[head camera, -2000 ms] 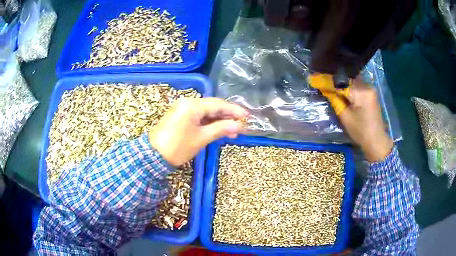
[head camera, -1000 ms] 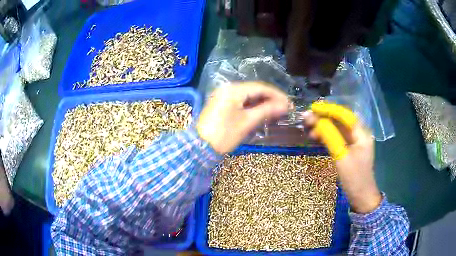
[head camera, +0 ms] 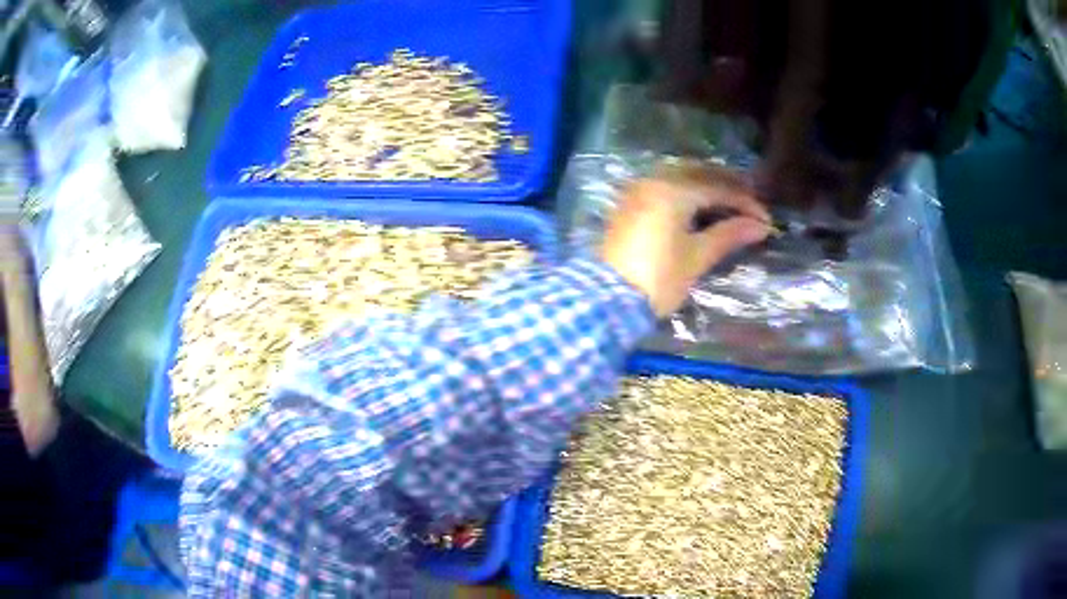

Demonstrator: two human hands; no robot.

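My left hand point(head camera: 679, 240) is over the clear plastic bag point(head camera: 796, 307), its thumb and finger close together at the lower part of the dark bench press point(head camera: 819, 94). A tiny piece may be between the fingertips; blur hides whether it is held. My right hand is not in view. The left parts tray point(head camera: 193, 281) holds a coarse heap of brass-coloured pieces, partly under my checked sleeve. The right parts tray point(head camera: 860, 468) holds a finer, even heap. The upper-left tray point(head camera: 269, 105) holds a smaller loose pile.
Filled clear bags point(head camera: 94, 246) lie at the far left, and another filled bag point(head camera: 1044, 351) is at the right edge. Part of another person's arm point(head camera: 23, 339) shows at the left edge. The bench top is dark green.
My left hand has moved right, to the press. My right hand with the yellow finger covers has gone out of view. The view has shifted, so the trays appear further right.
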